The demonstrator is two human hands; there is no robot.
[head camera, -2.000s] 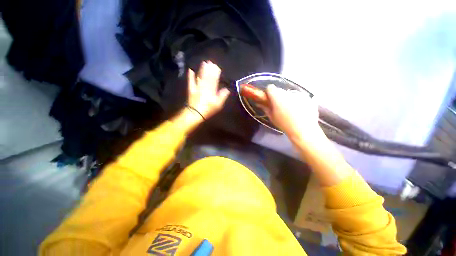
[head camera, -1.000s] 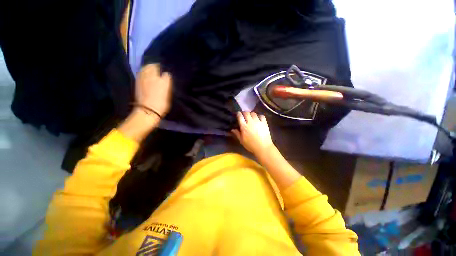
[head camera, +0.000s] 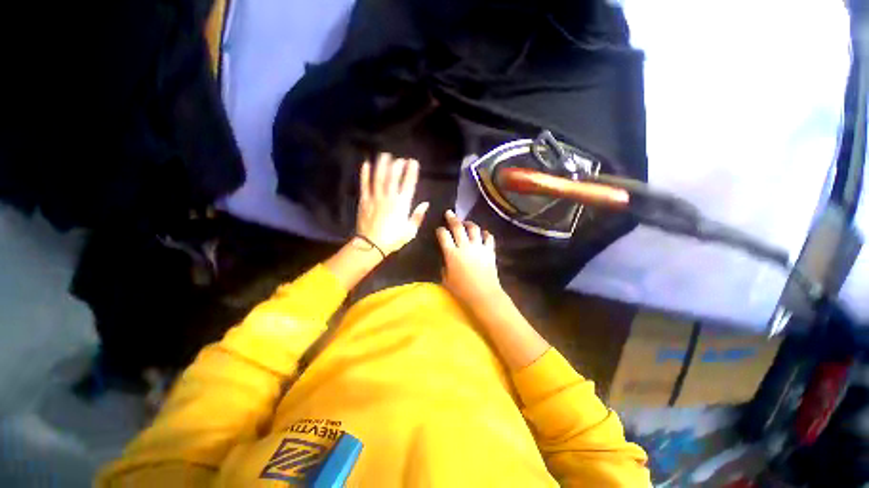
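Note:
A black garment piece [head camera: 381,114] lies spread over the near edge of the pale lilac pressing table cover [head camera: 729,124]. My left hand [head camera: 388,205] lies flat on the cloth with its fingers apart. My right hand [head camera: 467,253] is at the cloth's near edge, its fingertips beside a small pale gap; whether they pinch the cloth cannot be told. The steam iron [head camera: 543,186], with a reddish-brown handle and bright-rimmed soleplate, stands on the black cloth just beyond and right of my right hand. No hand holds it.
The thick black steam hose [head camera: 710,227] trails right from the iron. A dark cloth heap [head camera: 105,114] lies at the far left. A cardboard box [head camera: 724,367] stands below the table's right part, with scraps [head camera: 667,443] on the floor.
The iron was in my right hand, then stood released on the cloth. The black cloth has been spread rightward. My left hand has moved right across it, towards my right hand.

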